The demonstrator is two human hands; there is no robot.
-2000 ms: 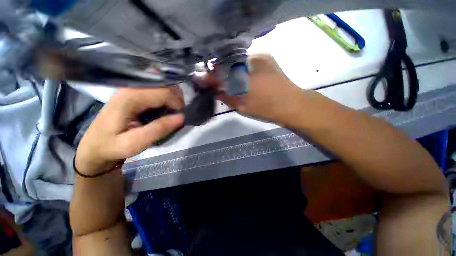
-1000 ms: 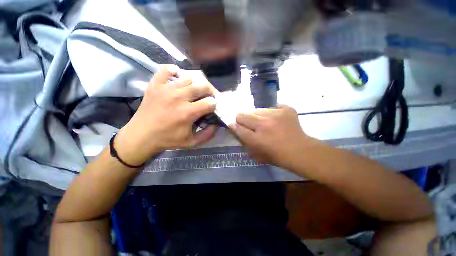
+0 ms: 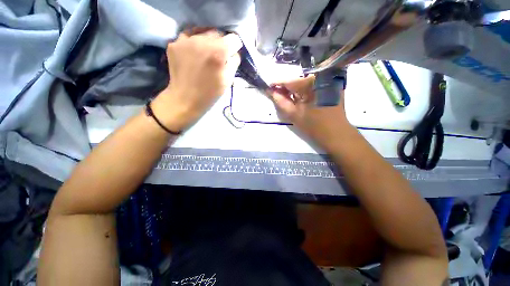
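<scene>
A light grey garment (image 3: 131, 22) with dark grey panels (image 3: 126, 78) is bunched at the left and upper left. My left hand (image 3: 201, 70) is closed on its cloth, left of the needle area. A dark strip (image 3: 251, 68) of the cloth runs from my left hand down to my right hand. My right hand (image 3: 296, 98) pinches the strip's end between its fingertips, beneath the sewing machine head (image 3: 363, 28). A stubby grey-blue block (image 3: 329, 89) hides part of my right hand. The presser foot area is overexposed, so the needle is unclear.
Black shears (image 3: 428, 128) lie at the right of the white table, beside a yellow-green and blue tool (image 3: 391, 84). The table's grey front edge (image 3: 251, 183) carries a printed ruler. A thin loop of thread lies on the table below the strip.
The camera view has shifted. The cloth has moved up from the table front, and the dark strip is now stretched between my hands. My left hand has moved up, and my right hand is nearer the machine head.
</scene>
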